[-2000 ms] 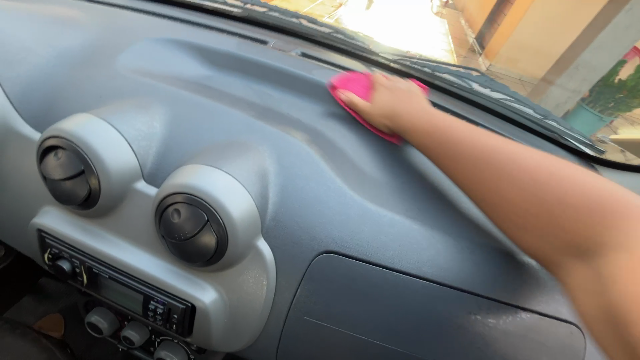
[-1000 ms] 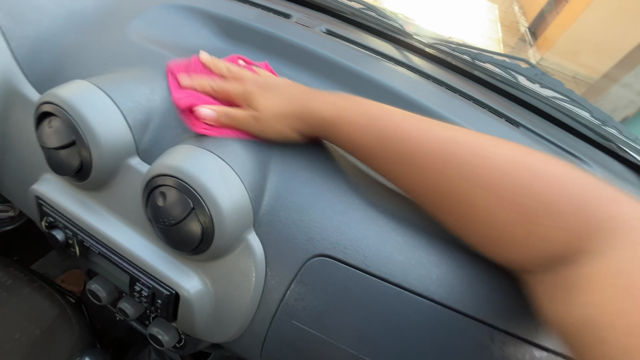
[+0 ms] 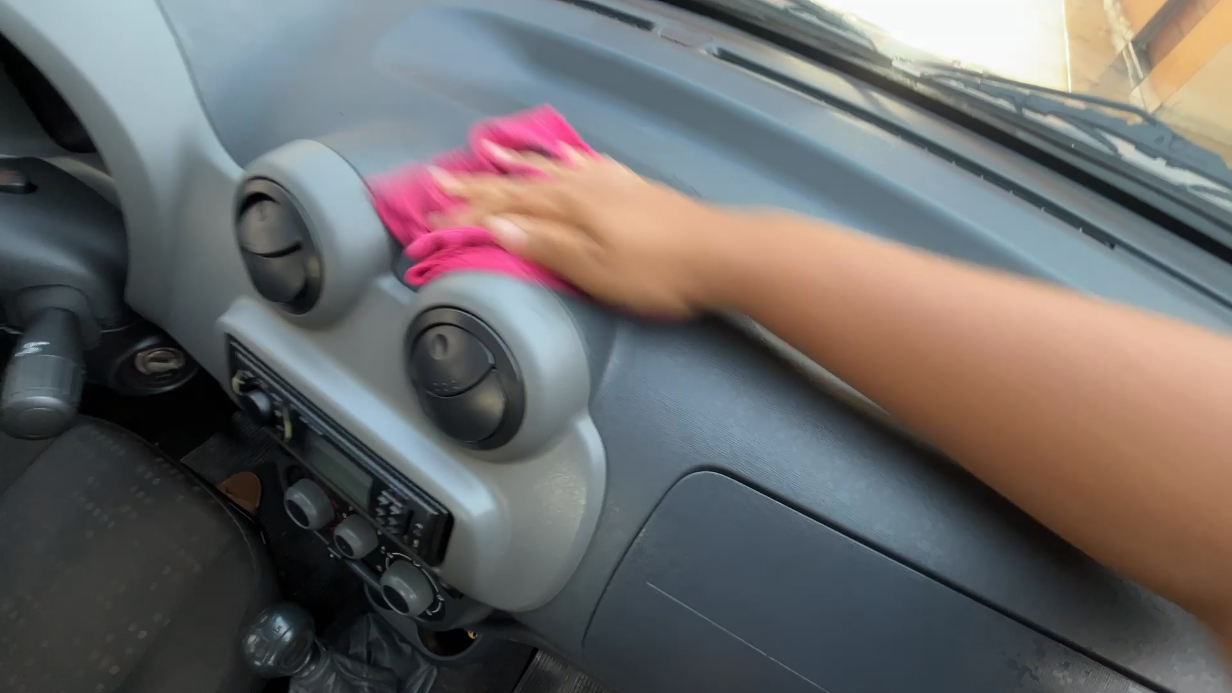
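My right hand [image 3: 597,226] lies palm down on a bunched pink cloth [image 3: 462,250], fingers pointing left and blurred by motion. The cloth touches the top of the grey dashboard [image 3: 664,144], just behind and between two round air vents. Its lower edge meets the housing of the right vent [image 3: 465,377]; its left end is beside the housing of the left vent [image 3: 279,245]. My forearm reaches in from the right edge. My left hand is out of view.
Below the vents are a car radio [image 3: 337,452], several control knobs [image 3: 354,537] and a gear knob [image 3: 277,639]. A steering-column stalk [image 3: 43,375] and a dark seat [image 3: 115,568] are at left. The glovebox lid [image 3: 789,587] is at lower right, the windscreen's base [image 3: 924,125] above.
My right hand has moved with the pink cloth from the dashboard's far side near the windscreen to behind the vents. The view has shifted left, bringing in the steering-column stalk.
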